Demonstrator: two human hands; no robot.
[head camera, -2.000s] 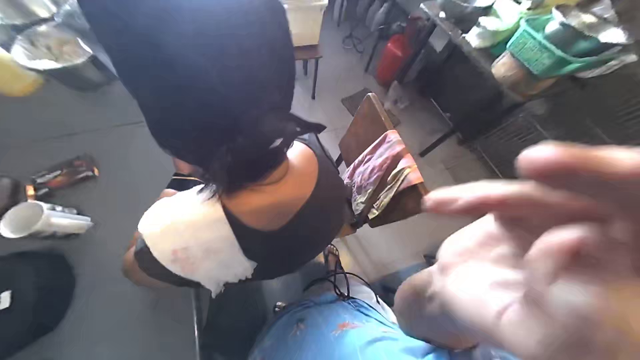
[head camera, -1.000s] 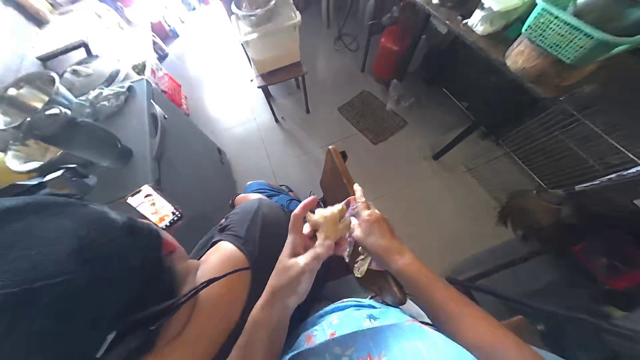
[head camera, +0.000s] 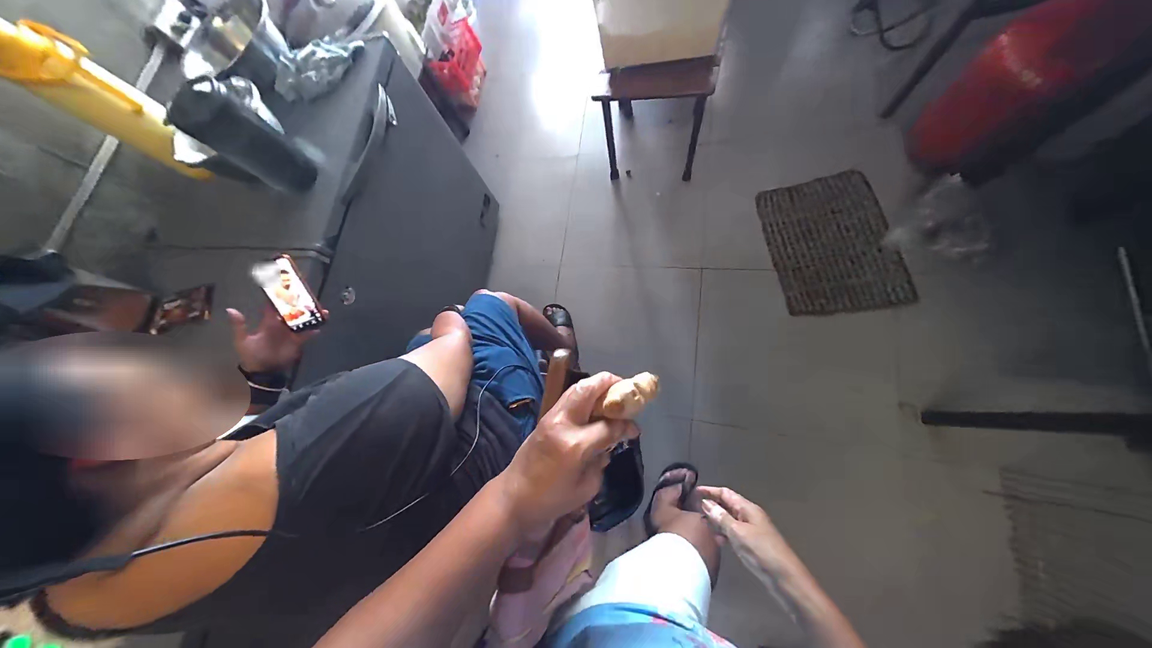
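In my left hand (head camera: 571, 441) is a knobbly, pale tan piece (head camera: 630, 396) that looks like ginger root or bread; which of these I cannot tell. My right hand (head camera: 733, 522) hangs lower, over the tiled floor beside my knee, with its fingers apart and nothing visible in it. A pink cloth (head camera: 544, 567) lies below my left wrist, over a wooden chair that my arm partly hides. Close on the left sits another person in a dark sleeveless top (head camera: 360, 450), whose hand holds a lit phone (head camera: 292, 292).
A grey refrigerator or cabinet (head camera: 414, 198) stands at the left, with a dark bottle (head camera: 243, 135) near its edge. Ahead is a wooden stool (head camera: 657, 81) bearing a pale container. A woven mat (head camera: 837, 243) and a red cylinder (head camera: 1017, 90) are at the right.
A second ago both my hands were together at the tan piece. My right hand has since come away and moved down to the right. The view has shifted.
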